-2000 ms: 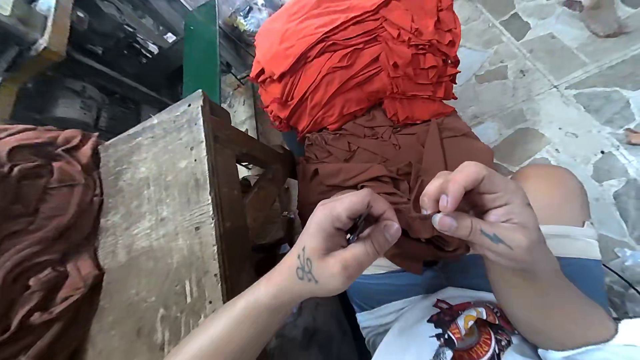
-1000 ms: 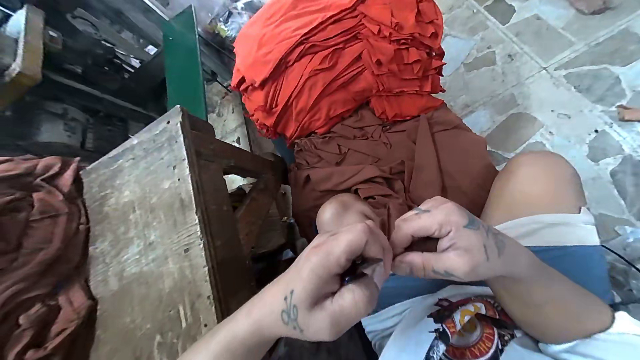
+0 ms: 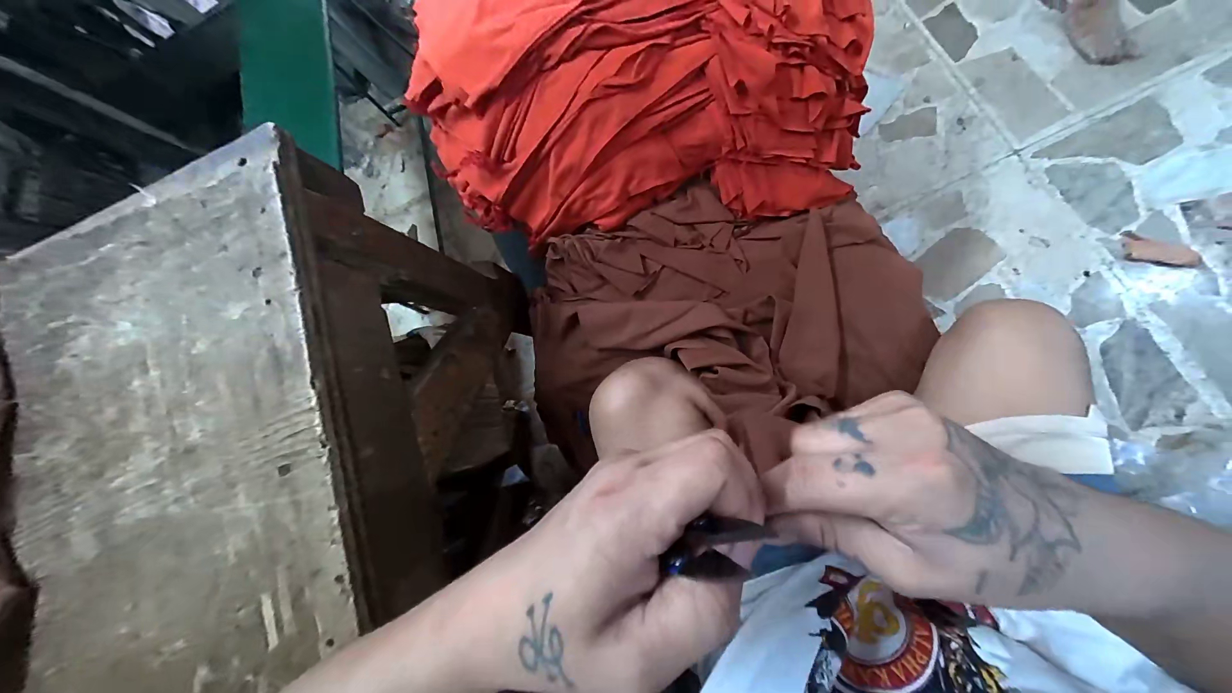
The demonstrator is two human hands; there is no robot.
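My left hand (image 3: 664, 539) is closed around small dark snips (image 3: 717, 549), whose two short blades stick out between thumb and fingers, pointing right. My right hand (image 3: 876, 491) touches the fingertips of the left, its fingers curled and pinched together; what lies between them is hidden. Just beyond both hands, a pile of brown fabric (image 3: 731, 289) lies in front of my knees, and a fold of it reaches down to my fingers. On the far side of the brown pile rests a stack of bright red fabric pieces (image 3: 626, 106).
A worn wooden table (image 3: 173, 404) stands at the left, with its dark wooden legs and brace beside the fabric. Behind it is a green panel (image 3: 289, 77). Stone-patterned floor (image 3: 1039, 183) lies at the right, where a person's foot (image 3: 1102, 34) shows at the top.
My hands were apart two seconds ago and now meet. The blades of the snips now show plainly in my left hand. The view has moved closer to the fabric and hands.
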